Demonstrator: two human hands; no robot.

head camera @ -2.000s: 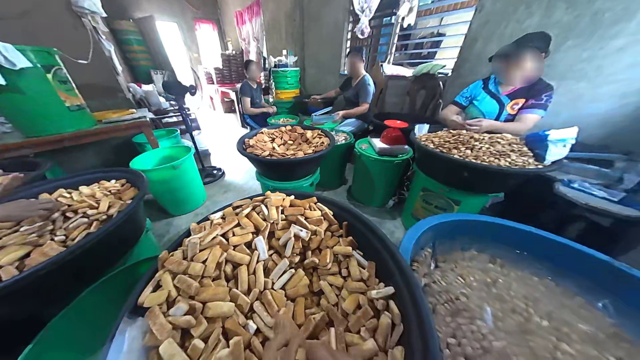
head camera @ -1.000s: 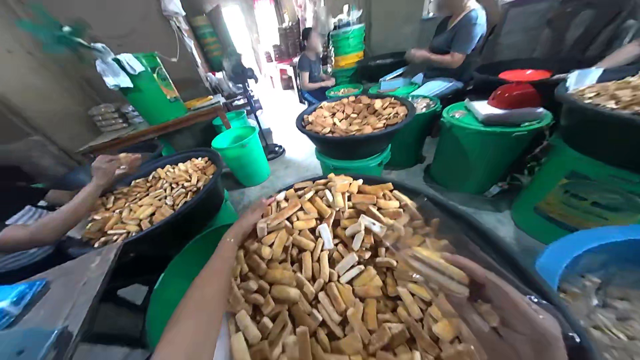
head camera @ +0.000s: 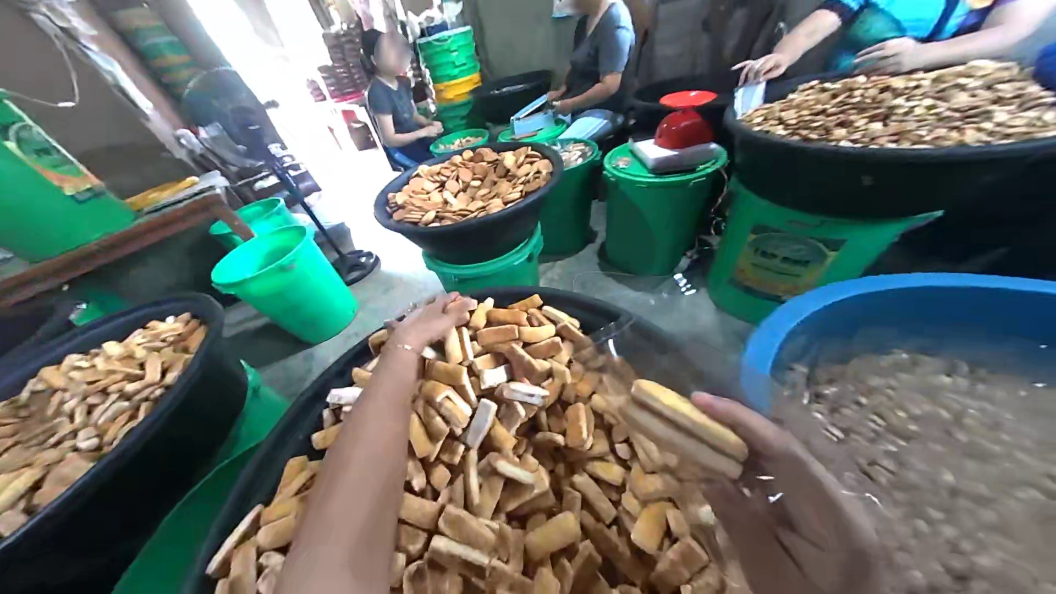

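Observation:
A black tub [head camera: 268, 441] holds a heap of toasted bread or biscuit sticks [head camera: 536, 487], golden brown with several pale ones. My left hand [head camera: 429, 322] lies on the far left of the heap, palm down, its fingertips against the sticks by the rim. Whether it grips one is hidden. On the right, my right hand [head camera: 784, 487] is blurred and tilted. Between its thumb and fingers are stacked biscuit sticks [head camera: 689, 421], seemingly inside a clear plastic bag [head camera: 615, 359] that spreads over the heap's right side.
A blue tub [head camera: 763, 355] of small pale pieces stands close at right. Another black tub [head camera: 210, 330] of sticks is at left. Beyond are a tub of flat biscuits [head camera: 470, 186], green buckets [head camera: 285, 280], a red scale [head camera: 685, 128], a stand fan, and people seated around a fuller tub and buckets.
My left hand has moved from the heap's left edge to its far side. The stick in my right hand stands clearer above the heap. The view has swung right since one second ago.

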